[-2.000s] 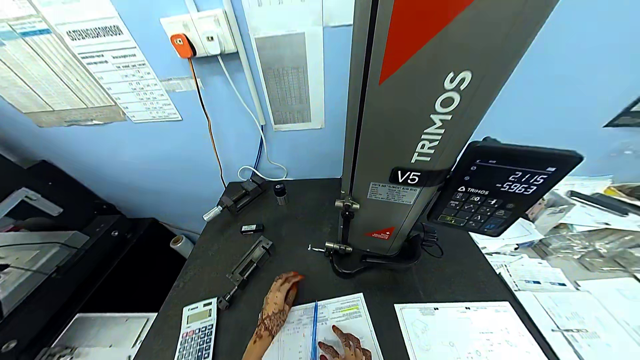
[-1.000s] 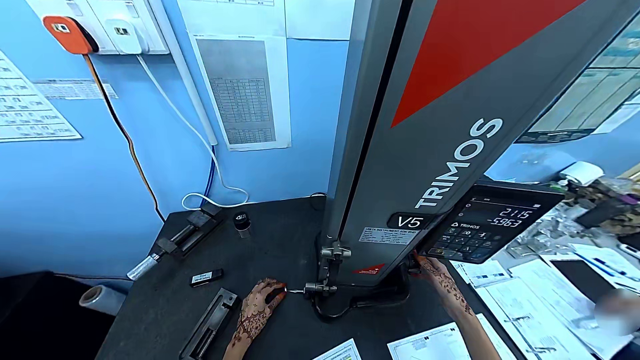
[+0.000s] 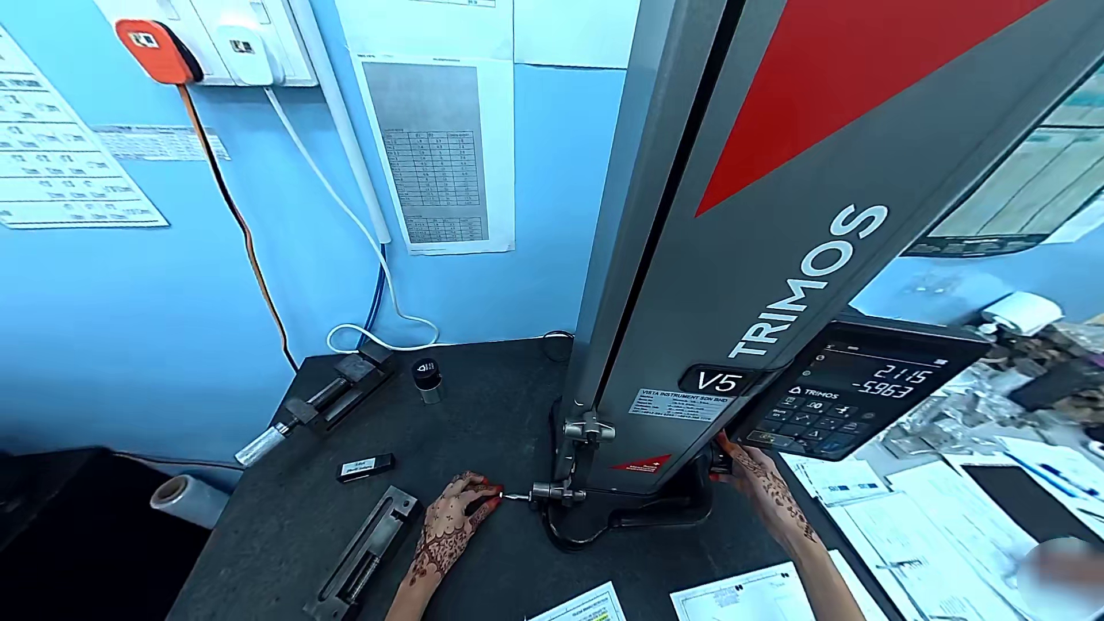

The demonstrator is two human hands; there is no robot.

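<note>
A Trimos V5 height gauge (image 3: 759,259) stands on the dark surface plate, its display panel (image 3: 854,388) at its right side. My left hand (image 3: 453,522) is at the tip of the gauge's measuring probe (image 3: 517,496), thumb and index finger nearly together there; whether they pinch the tip or a small part is too small to tell. My right hand (image 3: 759,483) reaches to the right side of the gauge's base, below the display, its fingertips partly hidden by the column. Left of my left hand lies a steel precision vise (image 3: 366,552).
A second vise (image 3: 323,401) with a knurled handle, a small cylindrical container (image 3: 427,379) and a black labelled block (image 3: 365,467) lie on the surface plate (image 3: 259,535). Papers (image 3: 742,595) are at the front edge; more papers and plastic bags lie at right.
Both hands were down at the papers two seconds ago. My left hand has moved to the probe tip and my right to the gauge's base. The view has moved closer to the gauge.
</note>
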